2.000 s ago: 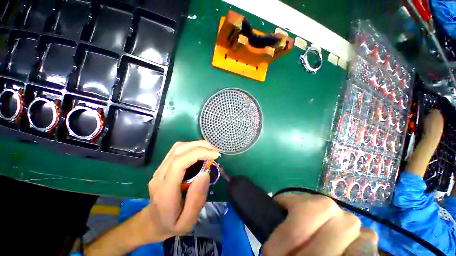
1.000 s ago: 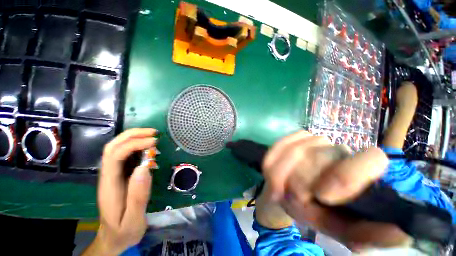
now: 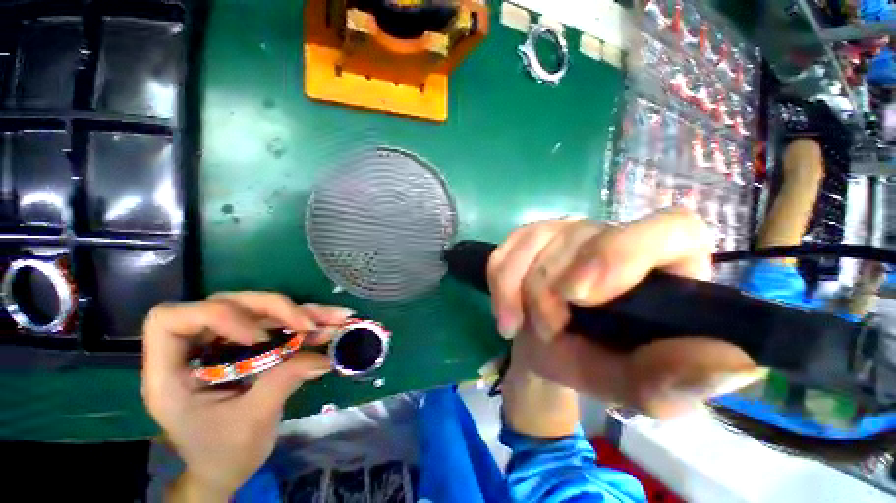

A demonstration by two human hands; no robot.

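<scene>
My left hand (image 3: 221, 378) is at the lower left. It holds a silver watch case with an orange-red edge (image 3: 246, 367), tilted on its side. Its fingertips also touch or reach a round part with a silver ring and dark face (image 3: 360, 348); whether they grip it I cannot tell. My right hand (image 3: 609, 295) holds a thick black electric screwdriver (image 3: 688, 319), lying nearly level. Its tip end is at the right rim of the grey disc full of small holes (image 3: 381, 221). The bit itself is hard to make out.
A black blister tray (image 3: 82, 236) is at the left with a case in a near pocket. An orange fixture (image 3: 378, 90) stands behind the disc, with a loose silver ring (image 3: 543, 53) beside it. A clear tray of cases (image 3: 683, 147) is at the right, near another person's forearm (image 3: 794, 192).
My left hand has moved right to the dark-faced round part, and its case has turned edge-up. The screwdriver stays near the disc's right rim. The camera view has shifted.
</scene>
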